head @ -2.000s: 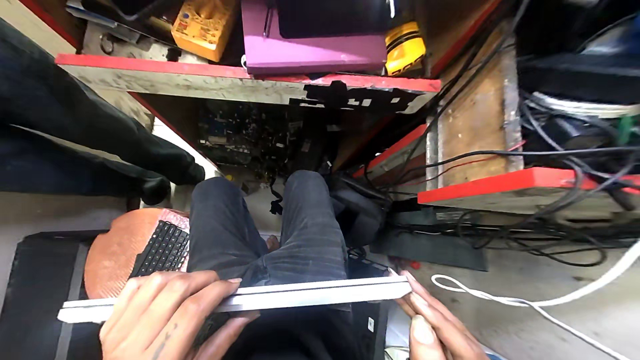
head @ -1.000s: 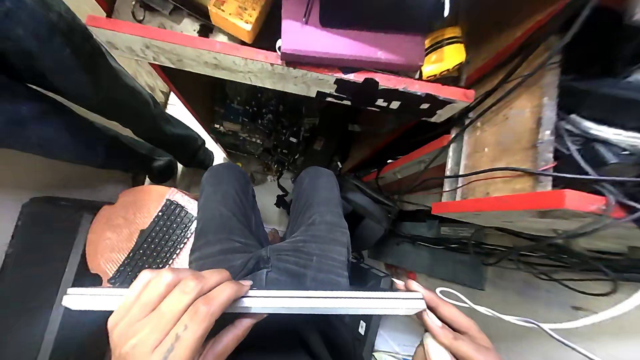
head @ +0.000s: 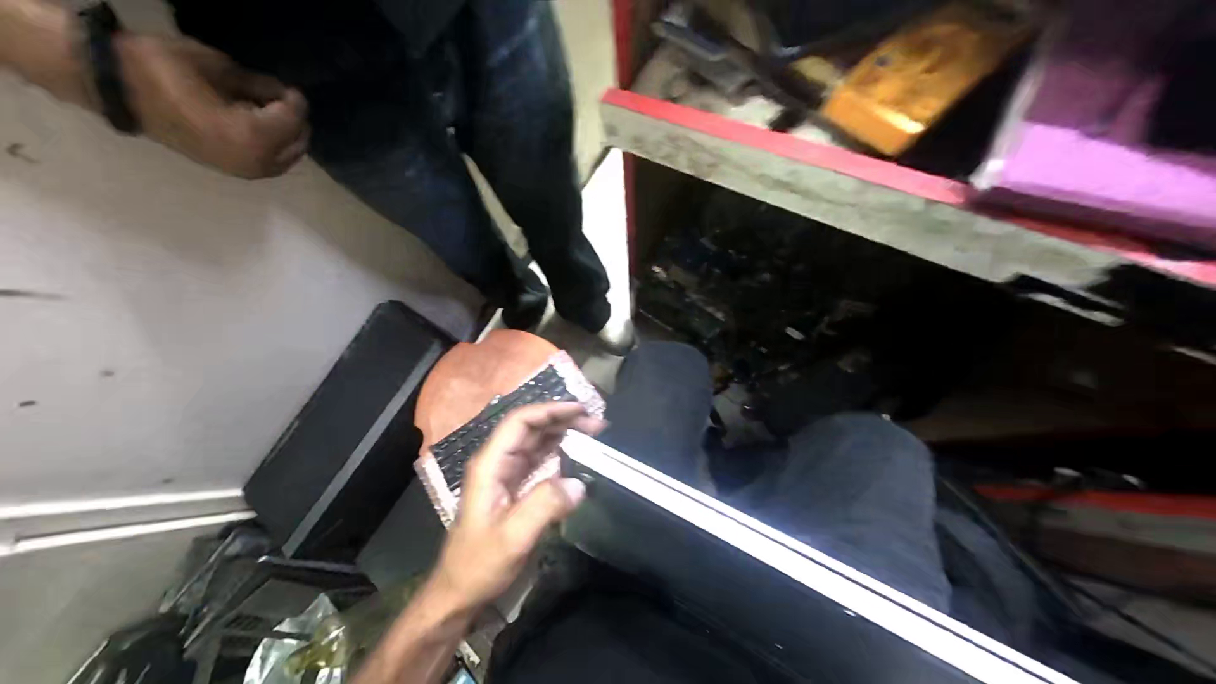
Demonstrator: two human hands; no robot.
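Note:
My left hand (head: 518,484) is held beside the near-left end of a slim silver-edged device, which looks like a closed laptop (head: 760,527). Its fingers are apart, with a small gap to the device's corner. The device lies slanted across my lap, its pale edge towards my knees and its dark face towards me. Behind the hand, a black keyboard (head: 499,418) with bubble wrap at its ends rests on a round orange-brown stool seat (head: 484,370). My right hand is out of view.
Another person stands at the upper left, one hand (head: 223,109) hanging near the wall. A red-edged workbench (head: 807,171) holds a yellow meter (head: 917,76) and a purple item (head: 1111,142). Circuit boards lie beneath it. A black case (head: 347,427) leans by the wall, near plastic bags (head: 304,646).
The view has swung far to the left. My left hand has let go of the slim device, and my right hand has gone out of view. Another person's hand has come into view.

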